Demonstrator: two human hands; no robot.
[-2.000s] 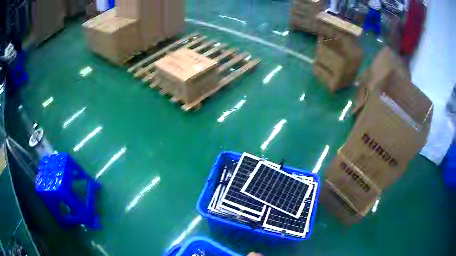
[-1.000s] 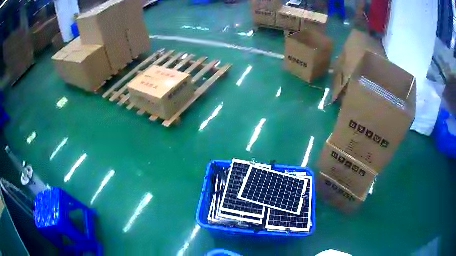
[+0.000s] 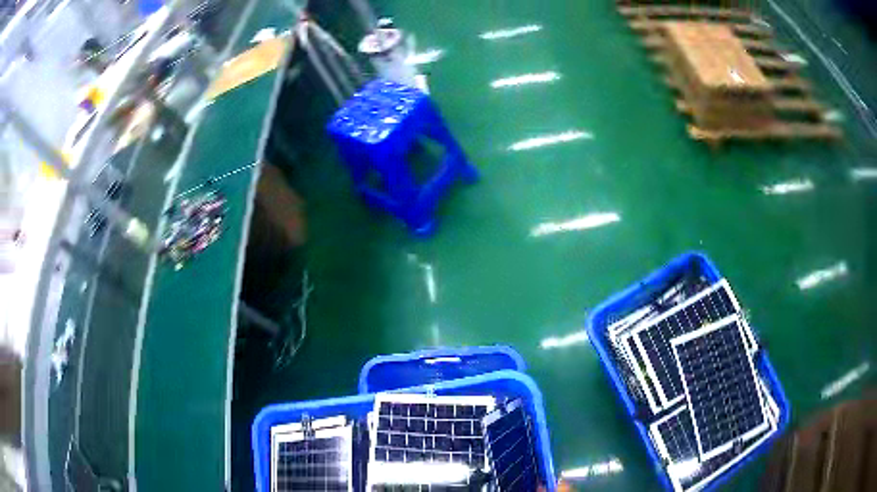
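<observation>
Solar panels, black with white grid lines and borders, fill a blue crate point(image 3: 263, 452) at the bottom centre. One panel point(image 3: 433, 432) lies in its middle, with others at its left and right. A second blue crate point(image 3: 598, 341) at the right holds several stacked panels, the top one point(image 3: 721, 384) lying askew. A small skin-coloured patch at the bottom edge, beside the near crate, looks like a fingertip of my right hand point(image 3: 561, 487); the rest is cut off. My left hand is out of the picture.
A green-topped bench point(image 3: 183, 365) runs along the left with a multicoloured heap of clips point(image 3: 195, 228) and brown cardboard point(image 3: 252, 67). A blue stool point(image 3: 385, 120) stands beyond the crates. A pallet point(image 3: 769, 125) with a carton point(image 3: 716, 58) is at the upper right.
The view has swung left and down. The panel crate now shows farther right, and the bench and the near crate with panels have come into view. The large cartons have mostly left the picture.
</observation>
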